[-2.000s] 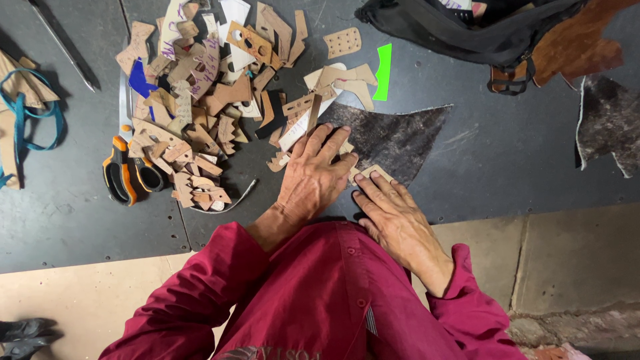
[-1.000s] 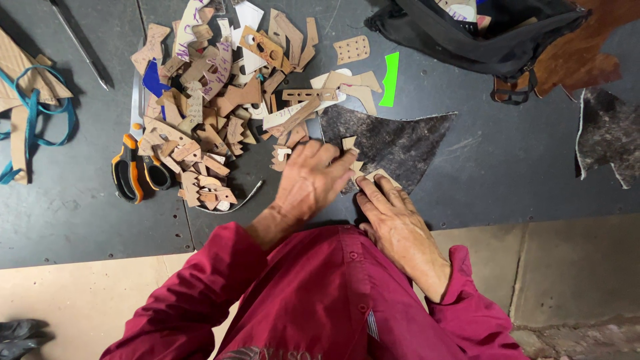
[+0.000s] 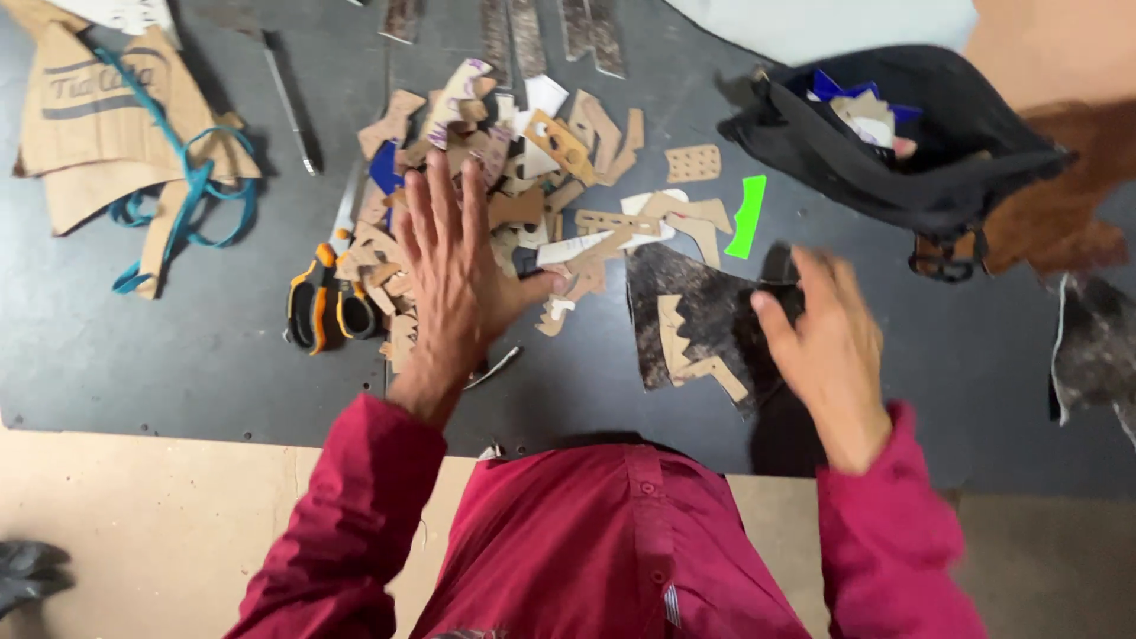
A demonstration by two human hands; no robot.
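Note:
My left hand [image 3: 457, 266] lies spread, palm down, over a pile of cut cardboard template pieces [image 3: 519, 209], hiding part of it. A dark mottled hide piece [image 3: 710, 302] lies on the dark table to its right. On the hide rest a zigzag-edged cardboard template [image 3: 673, 337] and a bent one [image 3: 723, 377]. My right hand [image 3: 825, 328] is at the hide's right edge, thumb and fingers apart, slightly blurred; whether it touches the hide I cannot tell. A bright green template [image 3: 745, 216] lies just above the hide.
Orange-handled scissors [image 3: 311, 311] lie left of the pile, near a pen-like metal tool [image 3: 288, 106]. Cardboard pieces [image 3: 98, 115] tied with teal cord are at the far left. A black bag [image 3: 887, 151] with pieces inside stands upper right, by brown leather [image 3: 1056, 213] and another hide piece [image 3: 1096, 355].
Both hands have left the small templates on the hide, which now show uncovered. My left hand has moved left onto the pile, and my right hand up and right. The view has shifted.

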